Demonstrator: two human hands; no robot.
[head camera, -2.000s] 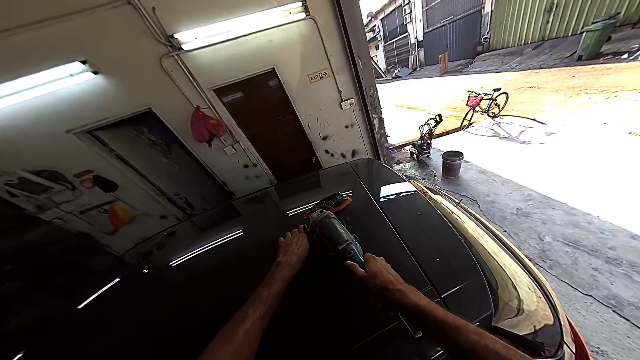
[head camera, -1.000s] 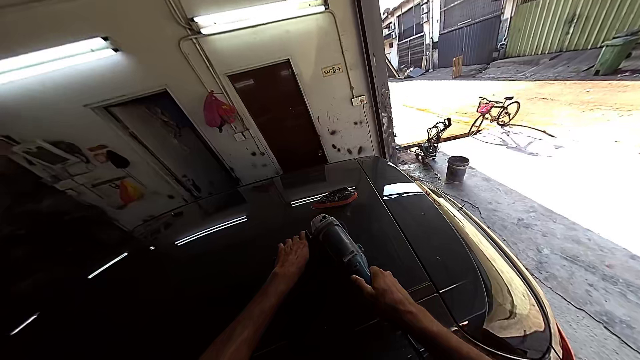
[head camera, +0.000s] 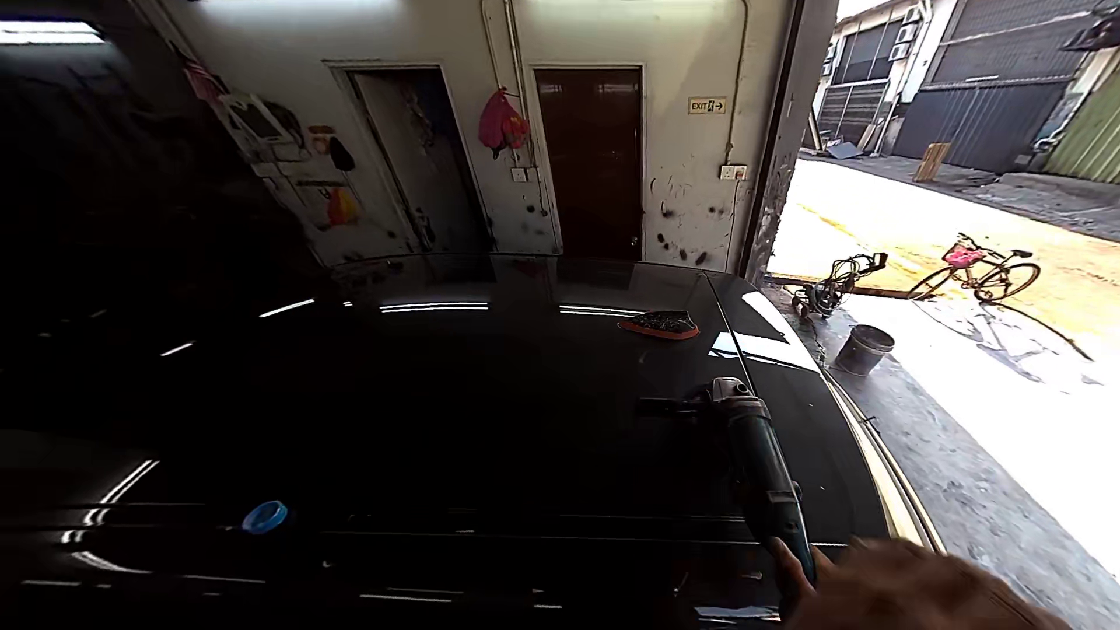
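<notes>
My right hand (head camera: 910, 582) is shut around the rear grip of a power polisher or grinder (head camera: 763, 459) at the lower right; the hand is partly blurred. The tool's metal head lies toward the far side, and a dark side handle (head camera: 669, 407) sticks out to the left. My left hand is out of view. Under and around the tool is the glossy black panel of a car (head camera: 490, 394). Farther up the panel lies a dark pad with an orange-red edge (head camera: 661, 325). A blue round lid or container (head camera: 265, 517) sits at the lower left.
Beyond the car stands a wall with a brown door (head camera: 591, 166) and a hanging pink bag (head camera: 501, 122). To the right, on the floor, are a dark bucket (head camera: 864, 350) and a wheeled machine with cables (head camera: 836, 284). A bicycle (head camera: 984, 267) stands outside.
My left hand, beside the tool's head before, has gone out of view. The tool now appears lower and farther right, still in my right hand. The view has turned left.
</notes>
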